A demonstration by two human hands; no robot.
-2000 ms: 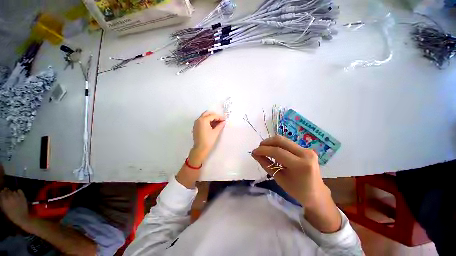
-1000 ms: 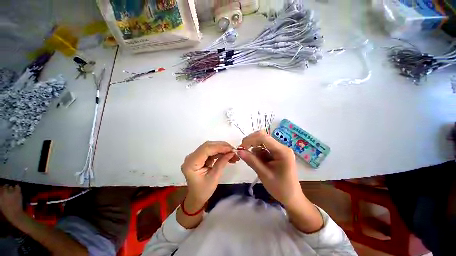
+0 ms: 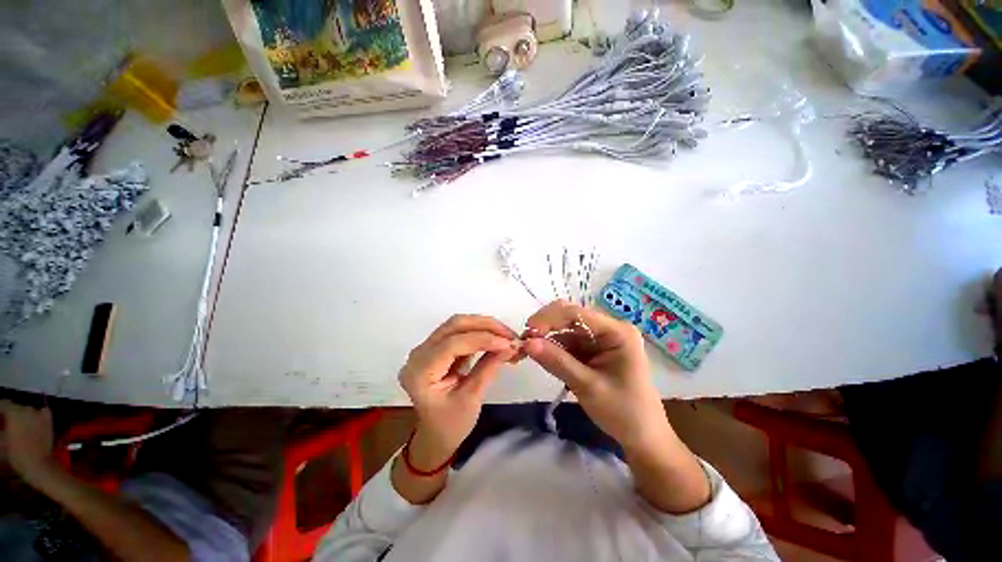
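Observation:
My left hand (image 3: 453, 362) and my right hand (image 3: 593, 357) meet fingertip to fingertip above the front of the table. My left thumb and index finger pinch something tiny and pale, too small to tell. My right hand holds a wire harness; its thin lead wires (image 3: 571, 271) fan out above the fingers, and its white cable (image 3: 555, 411) hangs below the hand. A small loose pile of tiny white connector housings (image 3: 507, 254) lies on the table beyond my hands.
A teal phone (image 3: 663, 316) lies beside my right hand. A big harness bundle (image 3: 571, 121) lies at the far side, a second bundle (image 3: 906, 145) far right. A printed bag (image 3: 357, 101) stands behind. A single harness (image 3: 209, 280) and black phone (image 3: 99, 338) lie left. A neighbour's arm (image 3: 99, 494) shows lower left.
My left hand has come back from the small white pile to my right hand, and the fingertips have met. Over the last second the hands have barely moved.

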